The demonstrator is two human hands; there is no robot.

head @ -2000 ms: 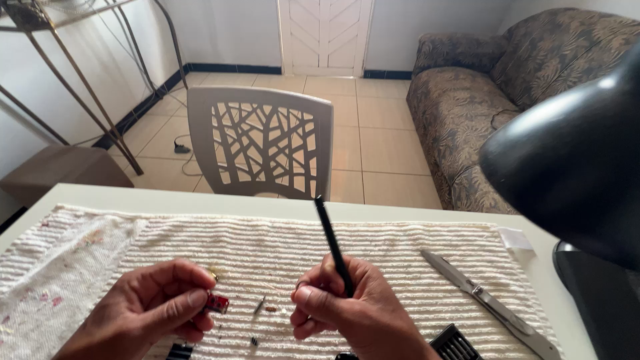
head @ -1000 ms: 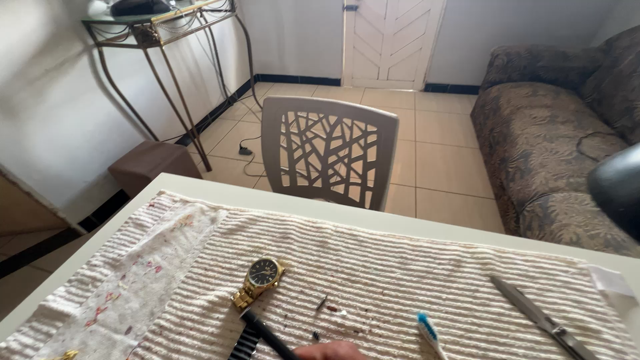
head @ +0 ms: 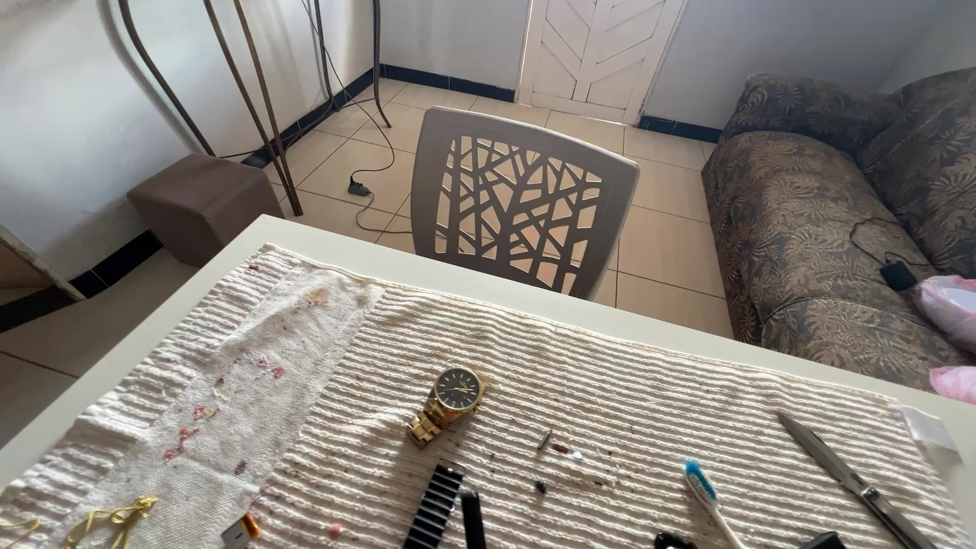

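Observation:
Neither of my hands is in view now. A gold-coloured wristwatch (head: 459, 389) with a dark dial lies on the ribbed cream cloth (head: 602, 358). Just below it are a black ribbed strip (head: 435, 507) and the end of a black rod-shaped tool (head: 473, 518). Small loose parts, one a thin metal piece (head: 544, 440), lie right of the watch. A toothbrush (head: 701, 488) with blue and white bristles is farther right, and a folding knife (head: 846, 476) lies open near the cloth's right side. At the lower left, a small metal-ended object (head: 240, 531) lies near a tangle of yellow cord (head: 114, 518).
The white table edge (head: 335, 255) runs behind the cloth. Beyond it stand a plastic chair (head: 518, 206), a brown stool (head: 206, 206) and a patterned sofa (head: 823, 229). A cable with a plug (head: 358, 187) lies on the tiled floor. Dark objects are cut off at the bottom right.
Both hands, seen two seconds ago over the cloth, have left the view. The black rod-shaped tool was in my right hand then; now its end shows at the bottom edge. The view has shifted.

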